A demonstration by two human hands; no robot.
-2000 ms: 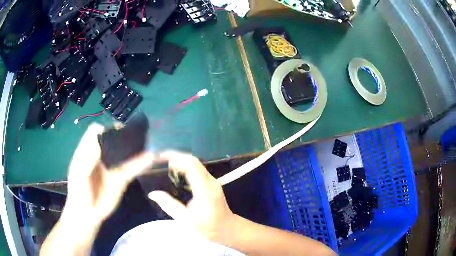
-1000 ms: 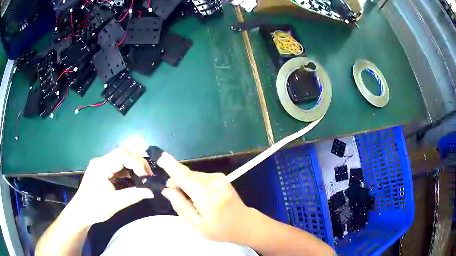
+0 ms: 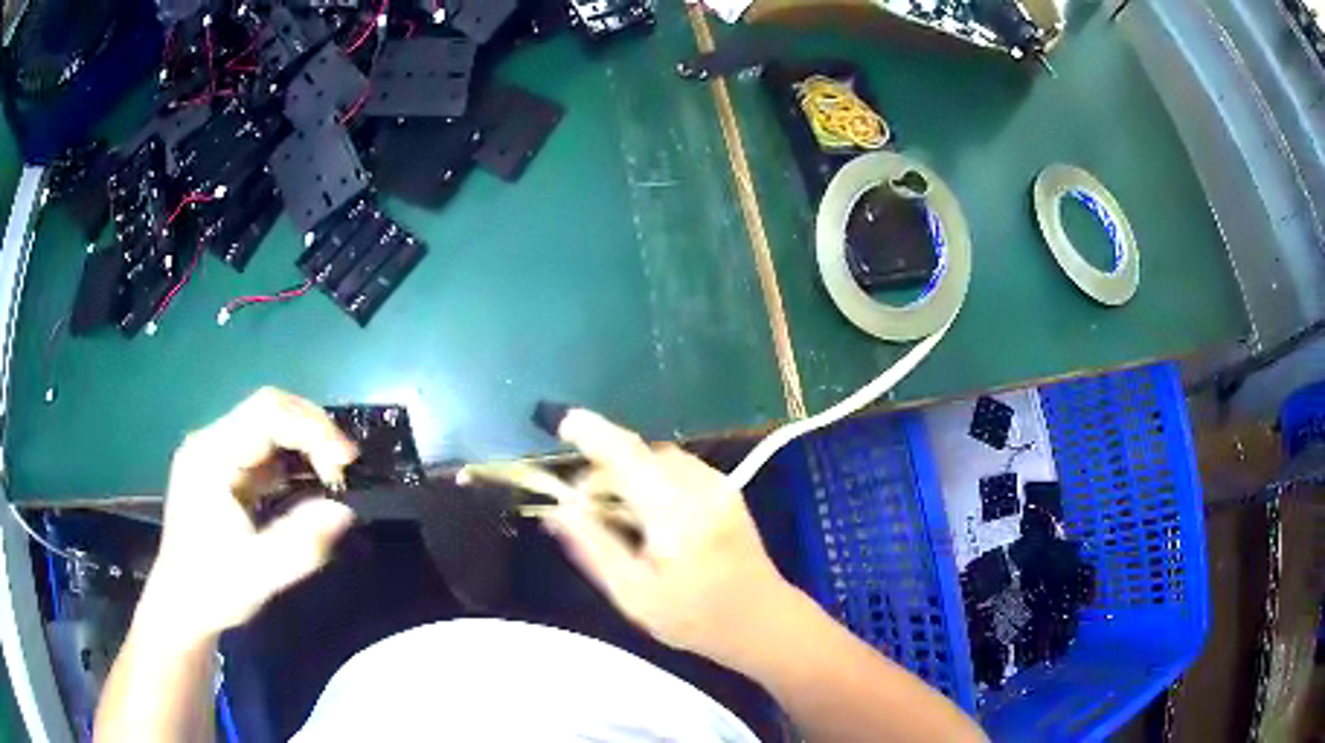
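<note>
My left hand grips a black battery holder at its left side, at the bench's front edge. My right hand is to the right of the holder, blurred, with the cream tape strip between its fingers. A short cream end of the tape points left towards the holder. A black cover sits on a right fingertip. The strip runs up to the large tape roll, which has a black object in its centre.
Black holders with red wires are piled at the left. A spare tape roll lies at right. Yellow rubber bands lie behind the roll in use. A blue basket with black units stands below the bench edge. A cardboard box is at the back.
Two seconds ago my left hand held a black unit higher, its lead over the bench. The hands came together around it, then moved apart; my right hand moved right with the tape, which now bends more.
</note>
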